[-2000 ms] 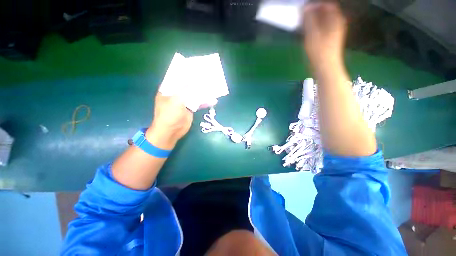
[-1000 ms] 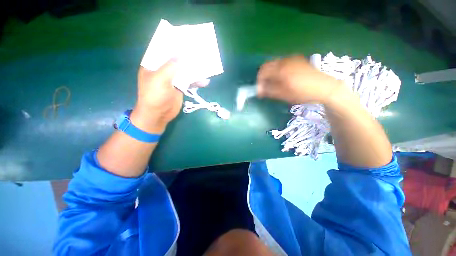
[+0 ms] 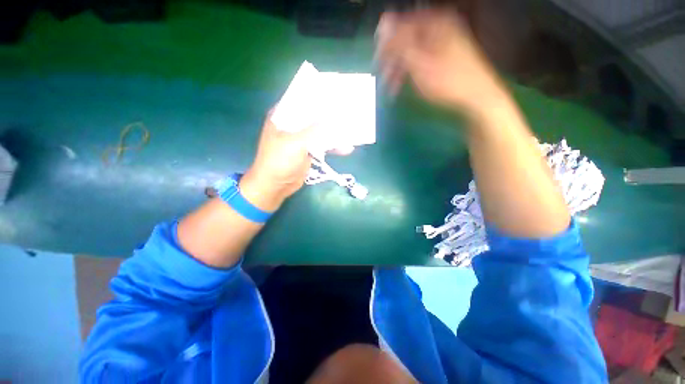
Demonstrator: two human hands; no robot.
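Observation:
My left hand (image 3: pixel 282 156), with a blue band on the wrist, holds a fanned stack of white leaflets (image 3: pixel 330 109) above the green bench. A white charging cable (image 3: pixel 334 178) hangs or lies just below the leaflets, by my left fingers; whether the hand grips it I cannot tell. My right hand (image 3: pixel 424 56) is raised over the far side of the bench, blurred, with its fingers apart; I see nothing in it. A heap of white cables (image 3: pixel 578 180) lies at the right, partly hidden by my right forearm.
A thin tan loop (image 3: pixel 128 142) lies on the bench (image 3: pixel 180 217) at the left. White papers (image 3: pixel 6 172) are cut off at the left edge. Dark boxes (image 3: pixel 328 19) stand along the far edge. A pale bar (image 3: pixel 652 176) juts in at the right. Something red (image 3: pixel 635 337) is at the lower right.
My right hand has moved from low beside the cable heap to the far side. The small white item it had at mid-bench is no longer seen. The leaflets and left hand appear further right.

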